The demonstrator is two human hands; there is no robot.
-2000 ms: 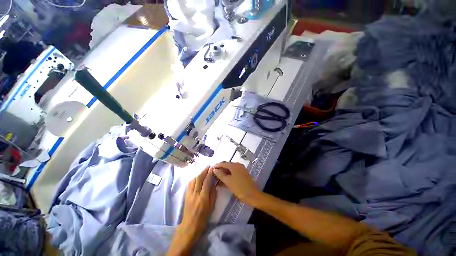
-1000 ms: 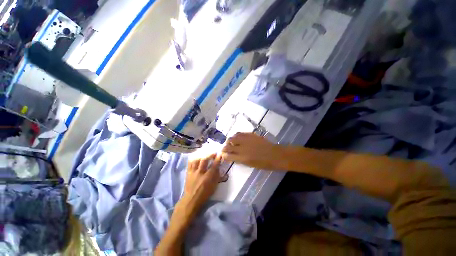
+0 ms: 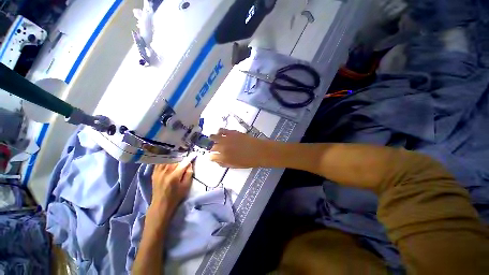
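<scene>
The blue-grey garment piece [image 3: 107, 188] lies on the table left of and under my left hand, its edge running to the needle area. My left hand [image 3: 172, 180] lies on the cloth just in front of the machine head, fingertips near the presser foot; its grip is unclear. My right hand [image 3: 233, 149] is bent beside the presser foot [image 3: 199, 139], fingers curled; what its fingertips hold is hidden. The white sewing machine [image 3: 177, 80] with "JACK" lettering stands above both hands.
Black-handled scissors [image 3: 295, 85] lie on a pale fabric scrap [image 3: 252, 92] on the bed. A measuring scale [image 3: 249, 201] runs along the table edge. A garment heap [image 3: 407, 107] is at the right. A dark green rod [image 3: 32, 91] juts in at the left.
The view has shifted, so the machine and scissors sit further left. My right hand is now nearer the presser foot. The cloth below my left hand now lies in a smaller bunch.
</scene>
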